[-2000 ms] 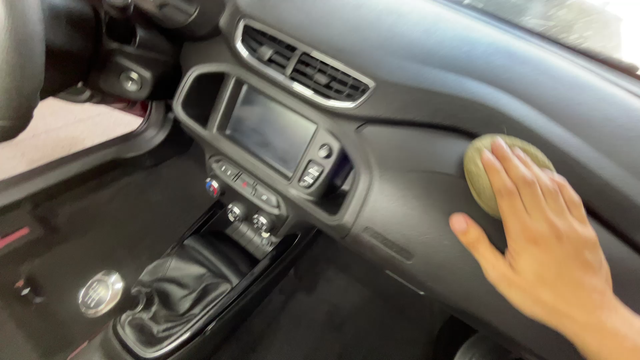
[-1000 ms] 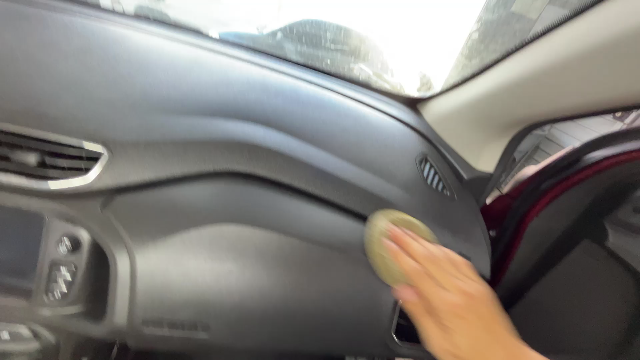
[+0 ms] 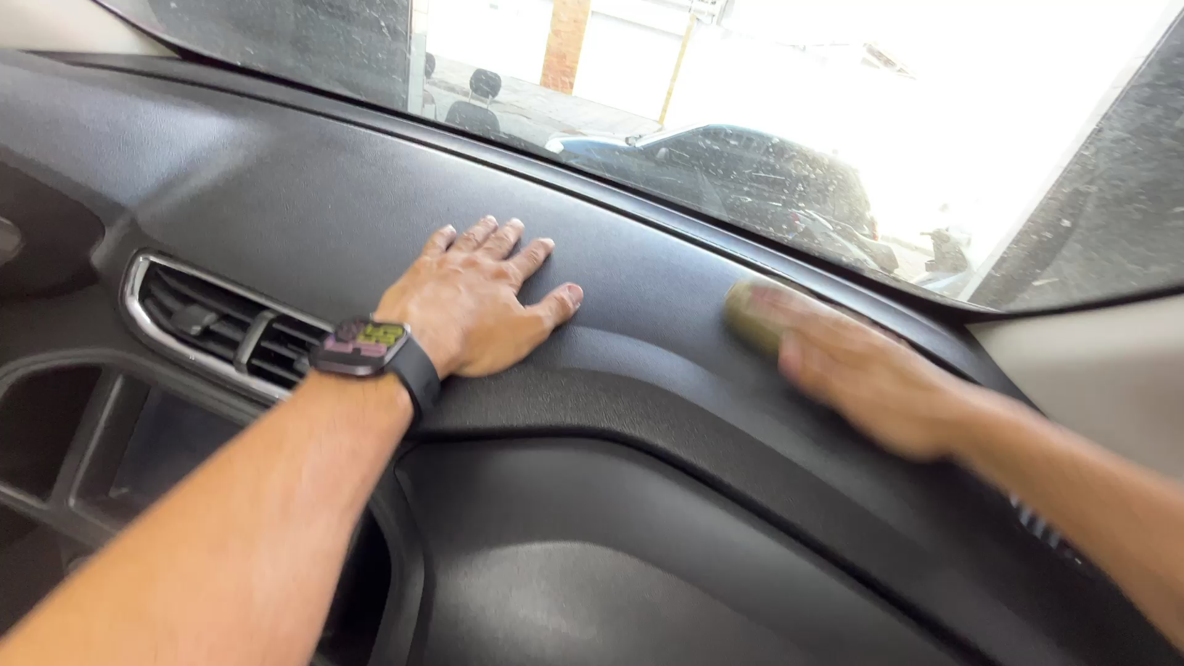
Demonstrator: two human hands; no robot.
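My left hand (image 3: 476, 301) lies flat on top of the black car dashboard (image 3: 305, 194), fingers spread, with nothing in it. A smartwatch (image 3: 361, 348) with a black band is on that wrist, just right of the centre air vent (image 3: 231, 324). Farther right, my right hand (image 3: 842, 356), blurred, presses a round yellowish-green applicator pad (image 3: 751, 319) to the dashboard top near the windshield. The pad is partly covered by the fingers.
The windshield (image 3: 647, 111) rises behind the dashboard, with a parked car (image 3: 740, 166) beyond it. A light pillar trim (image 3: 1091, 370) stands at the right. Below the vent, the centre screen (image 3: 171, 453) is partly hidden by my left forearm.
My right hand and the pad have gone from the dashboard's front face up to its top, near the windshield. My left hand has come into view. The view has shifted strongly.
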